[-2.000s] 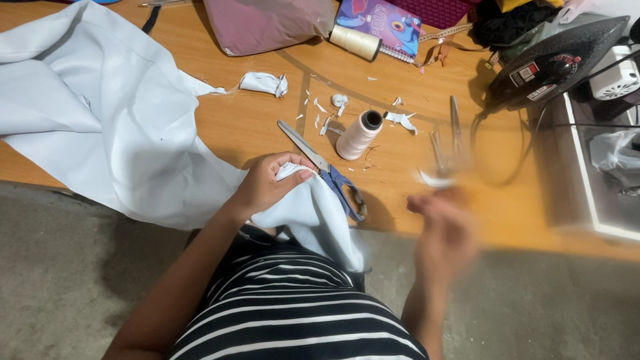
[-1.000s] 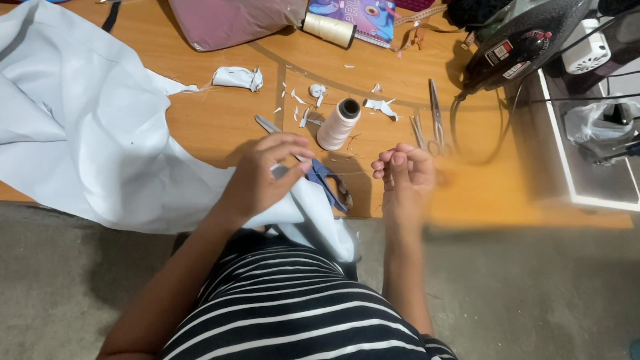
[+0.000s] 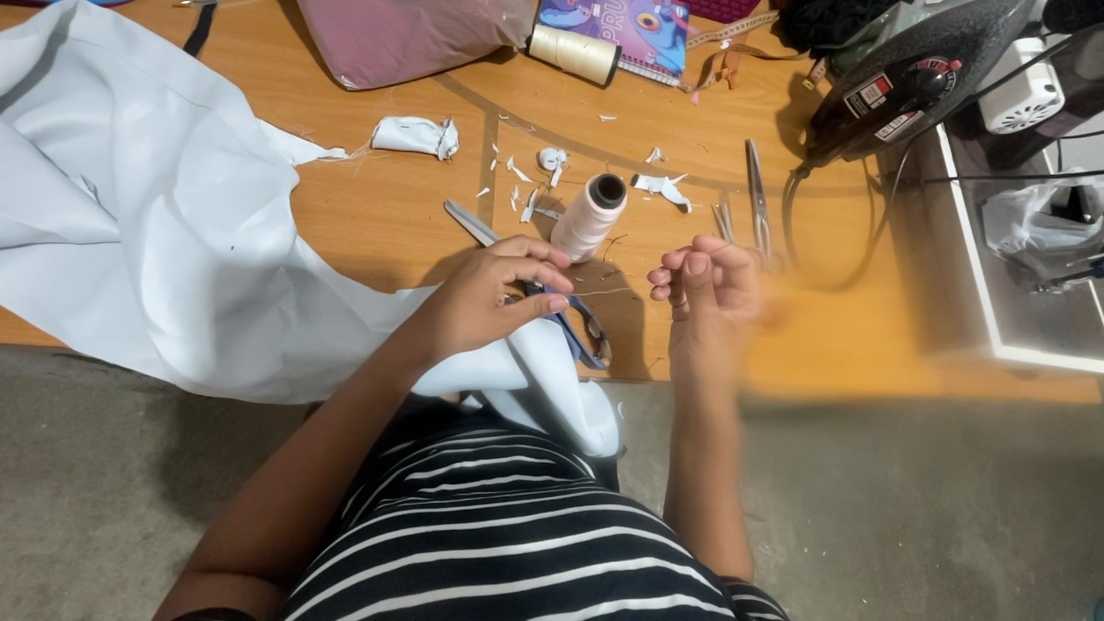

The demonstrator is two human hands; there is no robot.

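Observation:
My left hand hovers above the white fabric and the blue-handled scissors, its fingers apart and no fabric between them. The fabric spreads over the left of the table and hangs over the front edge onto my lap. My right hand is raised to the right, thumb near its curled fingertips; whether it pinches something fine, such as a thread, cannot be made out. A thin thread shows between the hands. Just behind them stands a cone of pale pink thread.
White fabric scraps lie about the cone. Metal scissors rest right of them. A clothes iron with its cord stands at the right, beside a dark box with white edges. A cream thread spool and a spiral notebook lie behind.
Two seconds ago my left hand held the fabric's edge; it has let go and lifted. My right hand, blurred and farther right then, has come closer to the left one.

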